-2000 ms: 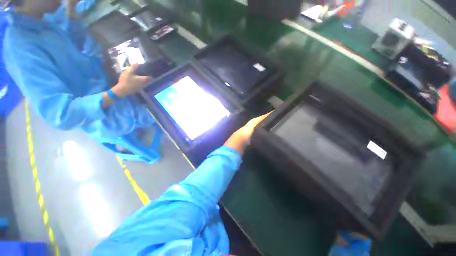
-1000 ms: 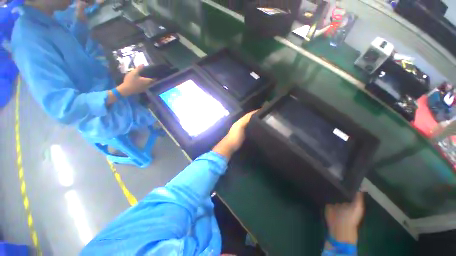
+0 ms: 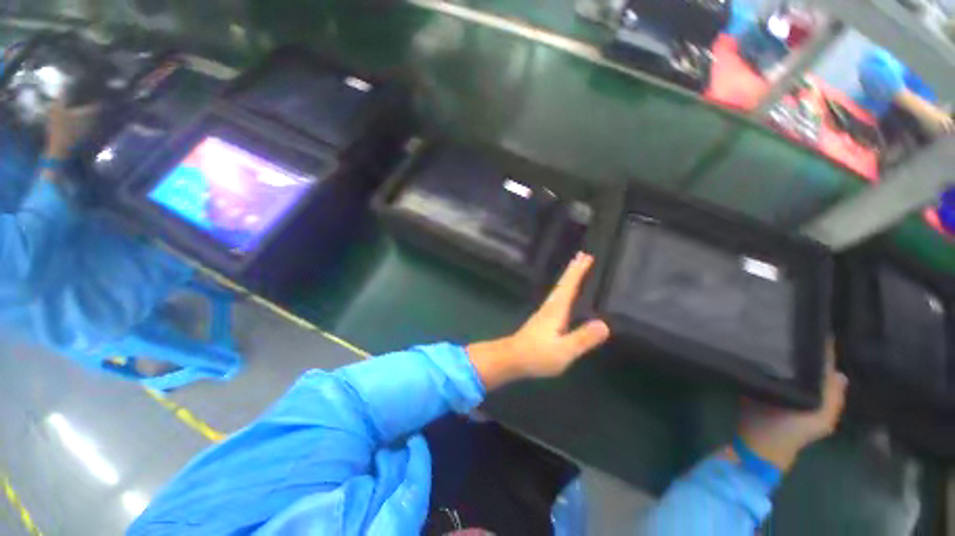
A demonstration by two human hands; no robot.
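A black tray [image 3: 822, 304] with a dark tablet [image 3: 702, 288] in it, small white label near one edge, lies in front of me, slightly tilted. My right hand [image 3: 796, 419] grips its near right corner, fingers partly hidden beneath. My left hand [image 3: 545, 335] is at its left side with thumb and fingers spread; whether the fingertips touch the tray cannot be told. Another black tray [image 3: 450, 246] with a dark, labelled tablet [image 3: 492, 204] sits just left, on the green bench mat [image 3: 419, 314].
Further left are a tray with a lit blue-pink tablet [image 3: 230, 194] and a dark tablet tray [image 3: 304, 99] behind it. More dark trays [image 3: 911, 325] are at the right edge. A coworker's blue sleeve [image 3: 52, 251] is at left. A metal frame post [image 3: 880, 188] stands at back right.
The view has turned right. The thick tray stack between my hands no longer shows; one tray now sits left of the gripped one. My left hand has opened away from its earlier hold.
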